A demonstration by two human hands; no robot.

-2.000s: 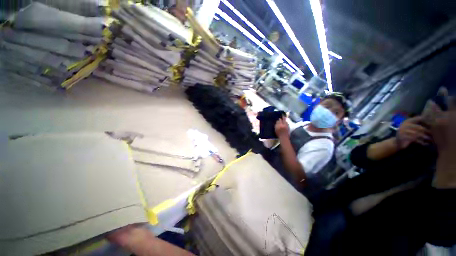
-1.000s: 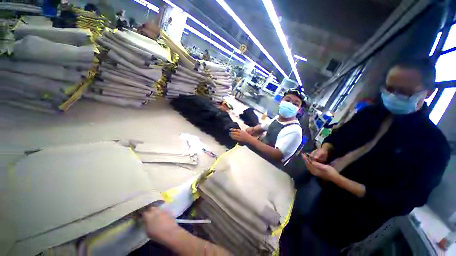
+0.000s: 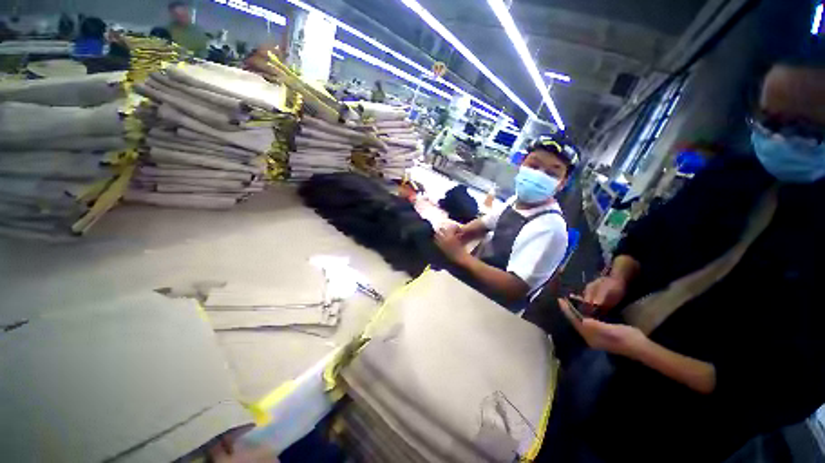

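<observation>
A grey-beige fabric panel [image 3: 99, 375] lies on the table at the lower left, with a dark line along its near edge. My right hand [image 3: 242, 451] is at the panel's near right corner, cut off by the bottom edge; its fingertips are at or under the fabric, so its grip cannot be told. My left hand is not in view. Yellow tape [image 3: 279, 398] shows beside the panel's corner. A near-side stack of panels [image 3: 452, 348] with yellow edges stands to the right, its top panel creased.
Narrow strips [image 3: 267, 312] and a white scrap [image 3: 336, 274] lie beyond the panel. Tall folded bundles [image 3: 203, 136] stand at the far side. A black ruffled heap [image 3: 366, 217] lies near a masked person [image 3: 534, 226]. Another masked person [image 3: 724, 271] stands at right.
My right hand has moved down and left and is more cut off. The panel's raised near edge lies lower. The view has shifted, and the person at right appears closer to the edge.
</observation>
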